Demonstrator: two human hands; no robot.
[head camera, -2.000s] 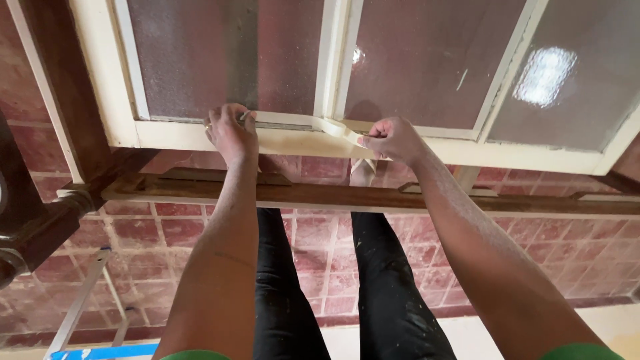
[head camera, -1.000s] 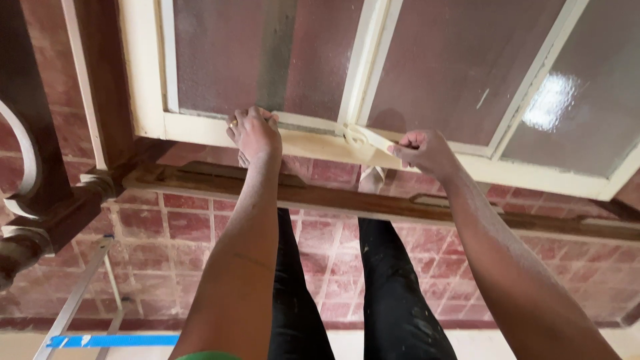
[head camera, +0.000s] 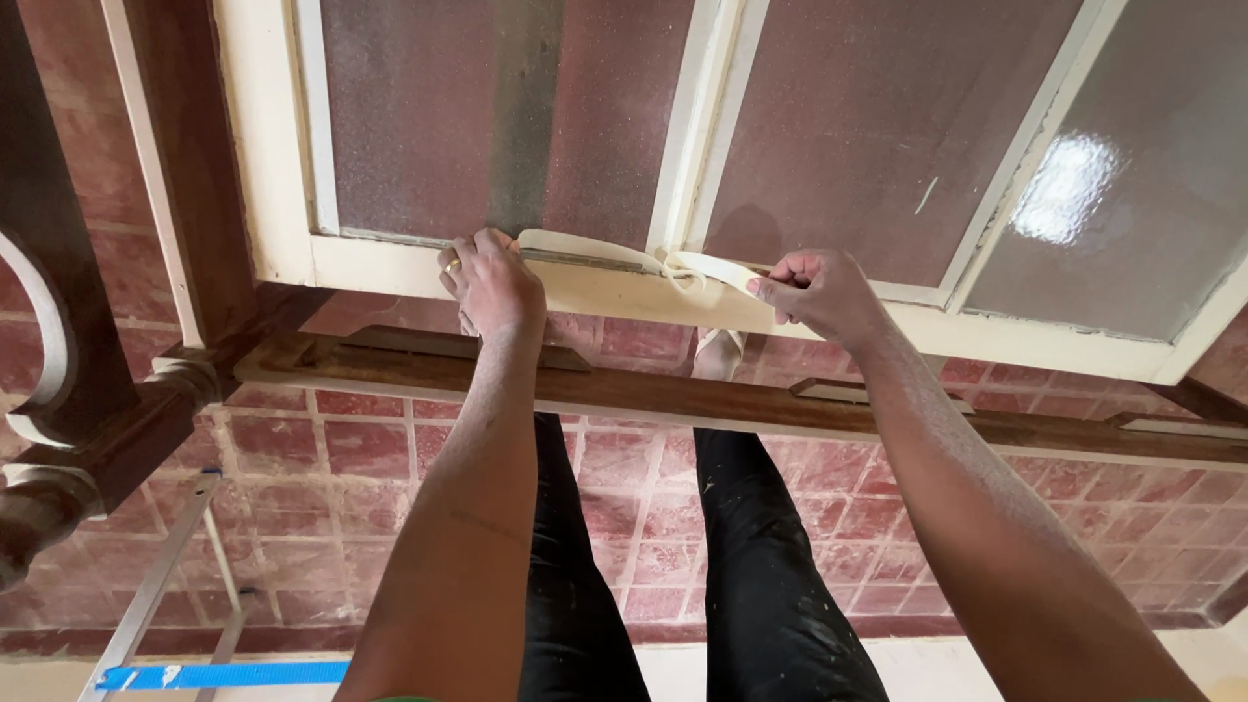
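Observation:
A cream-painted wooden frame with glass panes (head camera: 419, 107) lies across the view. My left hand (head camera: 495, 285), with a ring on one finger, rests on the frame's near rail (head camera: 624, 294) at the lower edge of the left pane; its fingertips touch one end of a pale strip of tape. My right hand (head camera: 824, 297) pinches the loose end of the masking tape (head camera: 717, 271) between thumb and fingers, just above the rail. The tape curls and twists where the middle bar (head camera: 697, 127) meets the rail. Pale strips also line the edges of the panes.
A dark brown wooden beam (head camera: 663, 390) runs below the frame. Turned dark wood (head camera: 127, 448) stands at the left, above a metal stand (head camera: 156, 585) with a blue strap (head camera: 224, 675). My legs and a foot show over red floor tiles (head camera: 643, 468).
My right hand has drawn back a little from the middle bar, with more tape lifted off the rail. A strip beside my left hand now stands up from the pane's edge.

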